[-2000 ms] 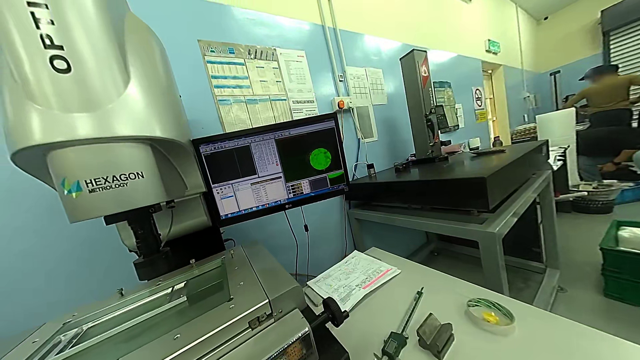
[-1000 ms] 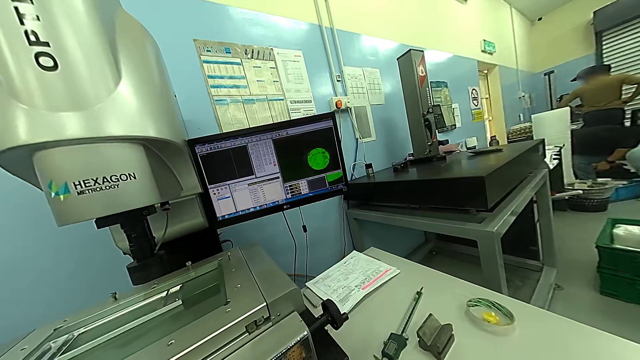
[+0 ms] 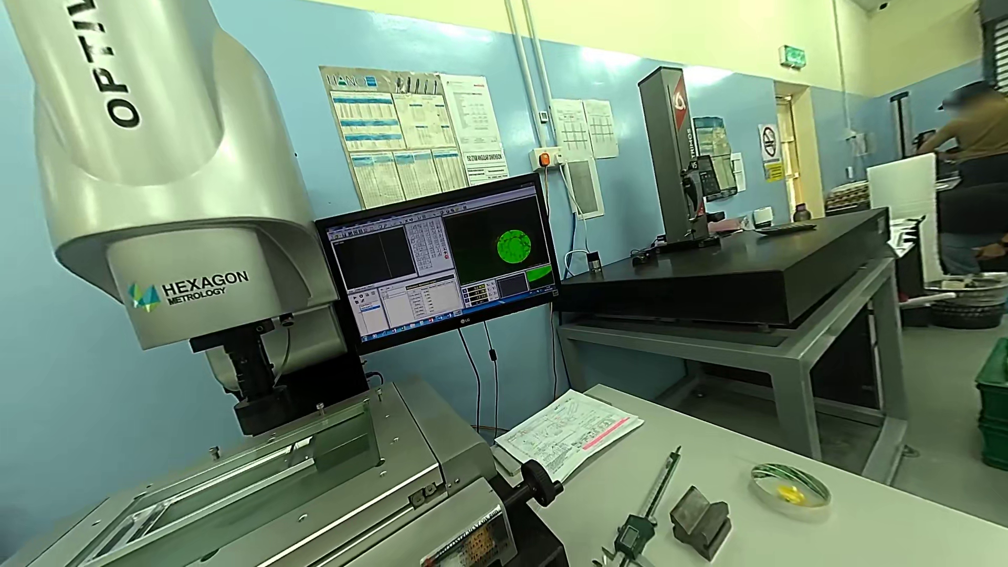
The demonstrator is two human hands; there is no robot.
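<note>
Neither my left hand nor my right hand is in the frame. A Hexagon optical measuring machine (image 3: 197, 236) fills the left side, its dark lens (image 3: 260, 394) above a metal stage (image 3: 378, 465) with a glass plate. A black knob (image 3: 539, 483) sticks out from the stage's right side. Behind it, a monitor (image 3: 441, 264) shows a green disc on a dark window. On the pale table, digital calipers (image 3: 634, 535) lie beside a dark metal V-shaped block (image 3: 699, 524). To their right is a round clear ring or dish (image 3: 790, 492) with something yellow inside. Printed drawings (image 3: 571, 433) lie at the table's back edge.
A black surface plate (image 3: 709, 276) on a grey steel stand (image 3: 795, 370) carries a height gauge (image 3: 677, 157). Far right, a person (image 3: 976, 134) bends near a white panel (image 3: 906, 205); another person's arm may be below. Green crates (image 3: 994, 402) stand at the right edge.
</note>
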